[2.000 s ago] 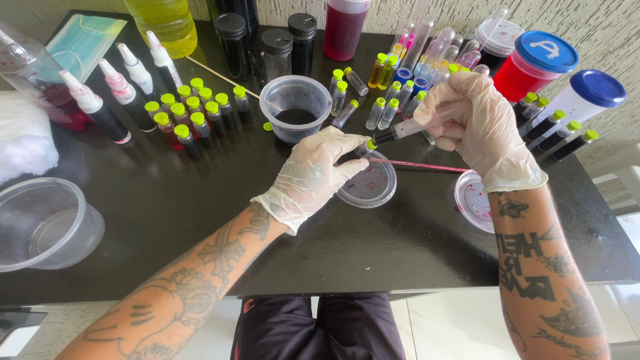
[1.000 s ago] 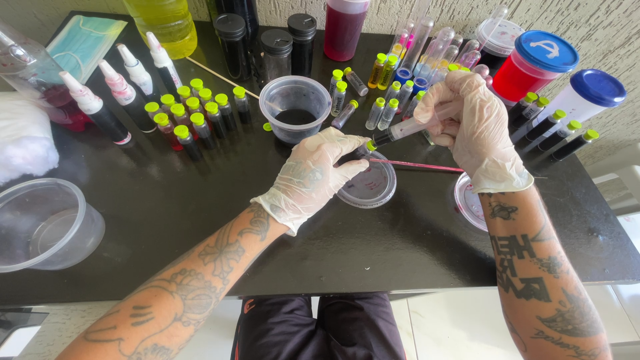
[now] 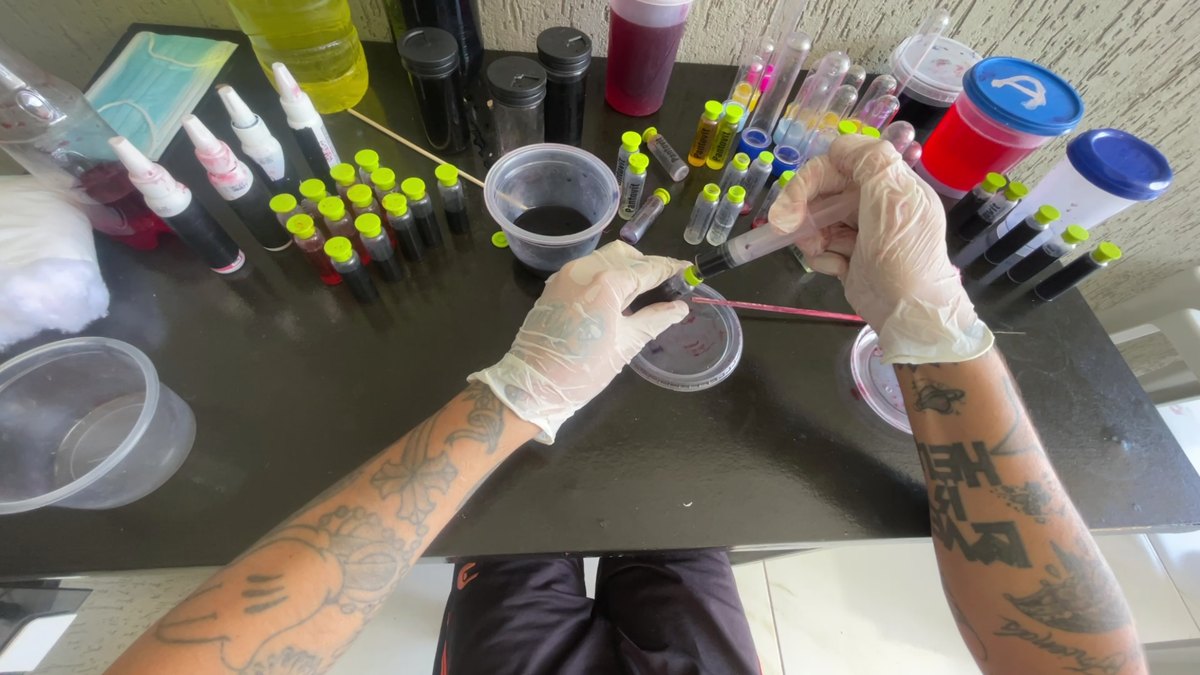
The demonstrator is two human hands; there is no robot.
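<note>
My left hand (image 3: 600, 323), in a translucent white glove, pinches a small vial (image 3: 682, 281) with a lime-green top; the fingers hide most of its body. Above it, my right hand (image 3: 872, 239), gloved too, grips a clear plastic syringe (image 3: 769, 242), tilted down to the left with dark liquid near its tip. The syringe tip meets the vial's green top. Below my left fingertips lies a round clear lid (image 3: 694, 347) with reddish stains, and a thin pink-stained stick (image 3: 778, 309) runs from it toward my right wrist. A plastic cup of dark liquid (image 3: 553, 225) stands behind my left hand.
Several green-capped vials (image 3: 370, 239) and dropper bottles (image 3: 178, 206) stand at left, near an empty plastic tub (image 3: 159, 450). More vials (image 3: 727, 216), clear tubes (image 3: 783, 84), a red-filled jar (image 3: 994, 131) and a blue-lidded jar (image 3: 1078, 187) stand behind and right. A stained lid (image 3: 879, 380) lies beside my right wrist.
</note>
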